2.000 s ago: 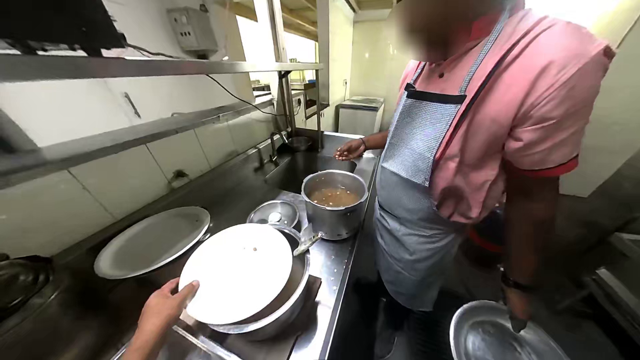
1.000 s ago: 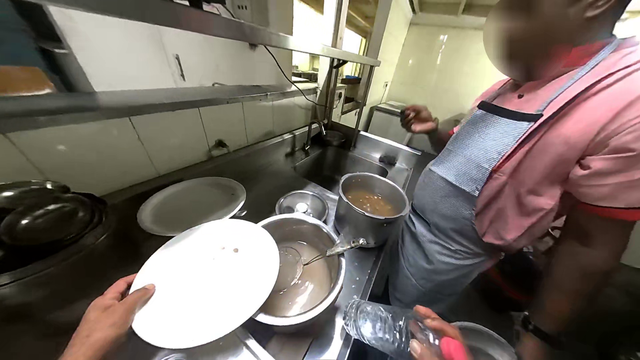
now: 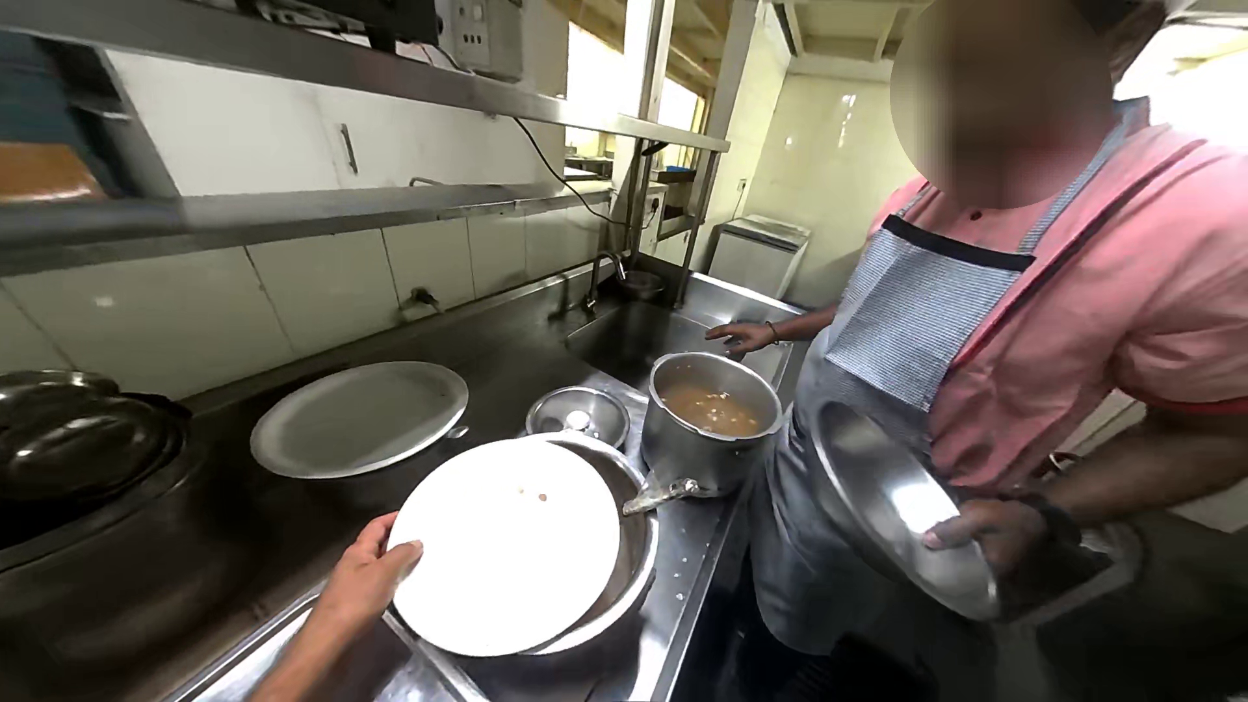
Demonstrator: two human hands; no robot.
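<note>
My left hand (image 3: 361, 585) grips the left rim of a round white plate (image 3: 507, 556), thumb on top; small brown specks lie on it. The plate covers much of a wide steel bowl (image 3: 639, 585) on the counter. A ladle handle (image 3: 663, 494) sticks out at the bowl's right edge. Behind stand a round steel lid (image 3: 577, 416) and a deep metal pot (image 3: 697, 458) holding brown liquid with bits in it. My right hand is out of view.
A co-worker in an apron (image 3: 907, 302) stands at the right, holding a steel lid or basin (image 3: 892, 507). An oval tray (image 3: 359, 419) lies left on the counter, near dark pans (image 3: 88, 439). A sink (image 3: 624, 341) with a tap lies behind; a metal shelf (image 3: 370, 78) runs above.
My right hand, holding a clear bottle one second ago, has left the view. The plate now covers the bowl's contents, which showed then. The co-worker has raised a round steel vessel.
</note>
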